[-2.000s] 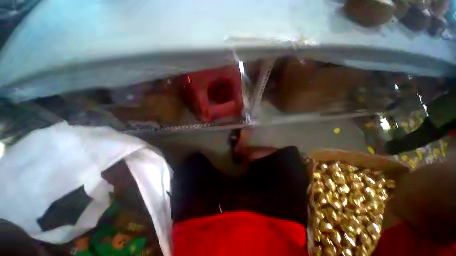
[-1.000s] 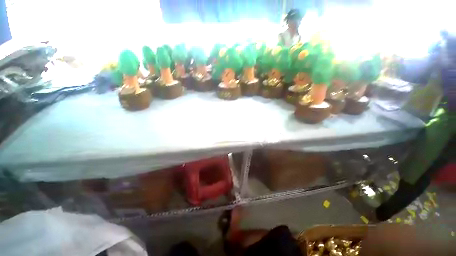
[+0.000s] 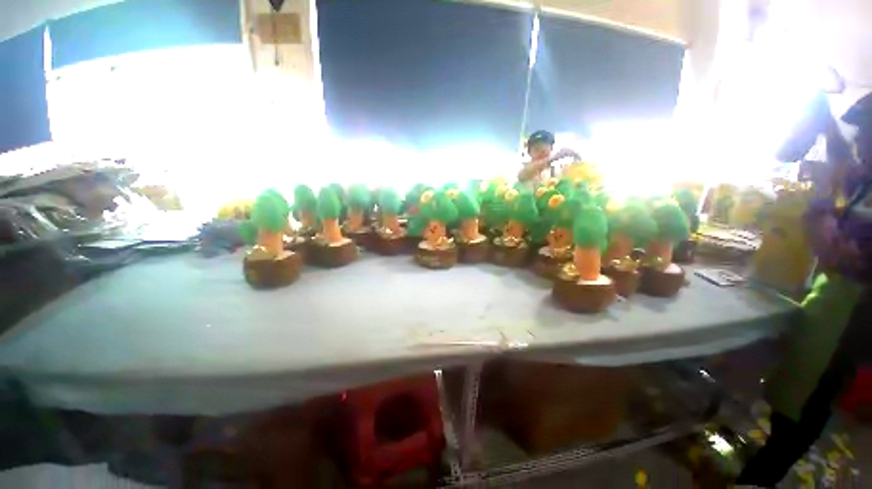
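Observation:
Neither my left hand nor my right hand is in view. Several plush potted tree toys (image 3: 586, 250) stand upright in rows on the long table (image 3: 287, 334). They have green leaves, tan-orange trunks and brown pots. One toy (image 3: 272, 239) stands at the left end of the group. The toys at the right are packed closely, with some hiding others. Small gold pieces show on several pot tops. The picture is soft, so fine details cannot be told.
A red stool (image 3: 394, 430) and a metal frame (image 3: 468, 420) are under the table. Clear plastic packs (image 3: 76, 205) lie at the far left. A person (image 3: 540, 158) is beyond the table, another (image 3: 813, 353) at the right edge. Yellow bits (image 3: 822, 468) lie on the floor.
The view has tilted up from my lap to the table and windows. The carton of gold ornaments and my lap have left the picture; the sack is almost out of view.

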